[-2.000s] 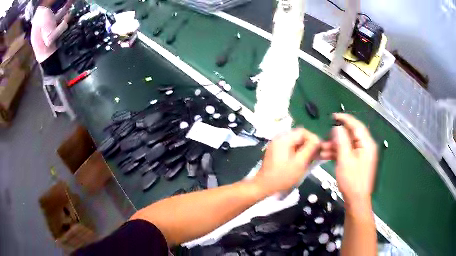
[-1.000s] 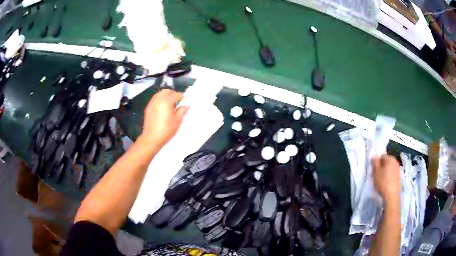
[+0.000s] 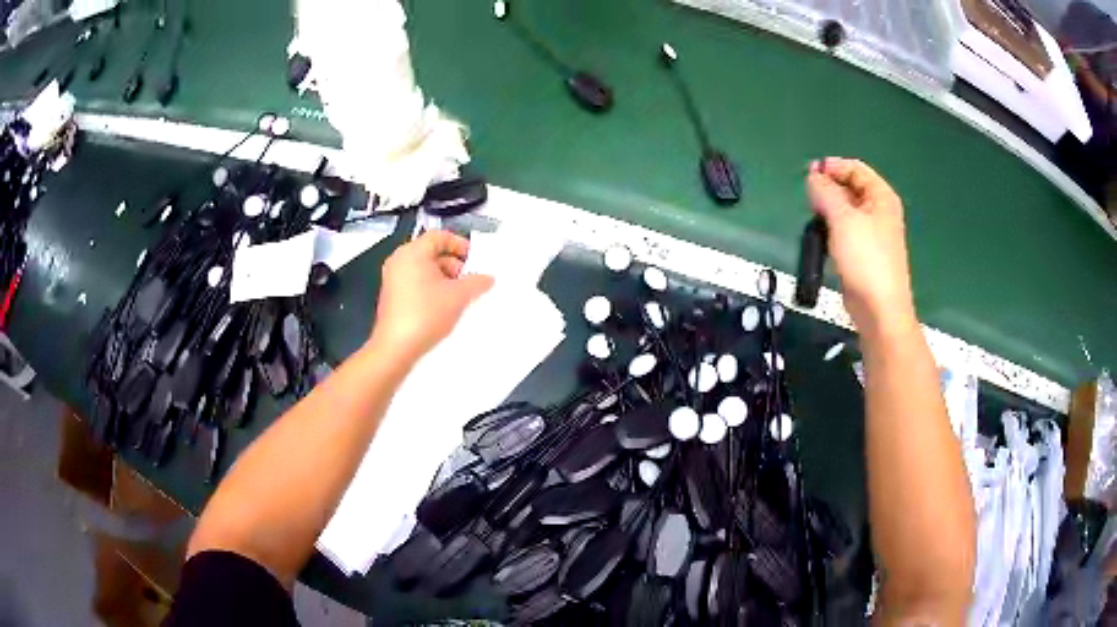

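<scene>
My right hand (image 3: 864, 227) is over the belt's near edge with thumb and fingers pinched at the top of a black unit (image 3: 810, 262), whose oval body hangs below the fingers. My left hand (image 3: 423, 294) rests at the upper part of the stack of empty white bags (image 3: 447, 423), thumb and fingers slightly apart; I cannot tell whether it grips a bag. A heap of black units with white round ends (image 3: 613, 502) lies right of the stack. Another heap (image 3: 208, 343) lies at left with a white paper slip (image 3: 272, 268) on it.
The green belt (image 3: 588, 159) with its white edge rail (image 3: 661, 251) crosses beyond the worktop and carries spaced units. Cream-white bunched material (image 3: 380, 104) hangs above a black clip (image 3: 455, 196). Bagged units (image 3: 1017, 514) lie at far right. Clear trays (image 3: 882, 37) stand beyond the belt.
My right hand has left the bagged pile, let go of a bagged unit, moved up and left to the belt and taken a black unit. My left hand has shifted slightly right and down.
</scene>
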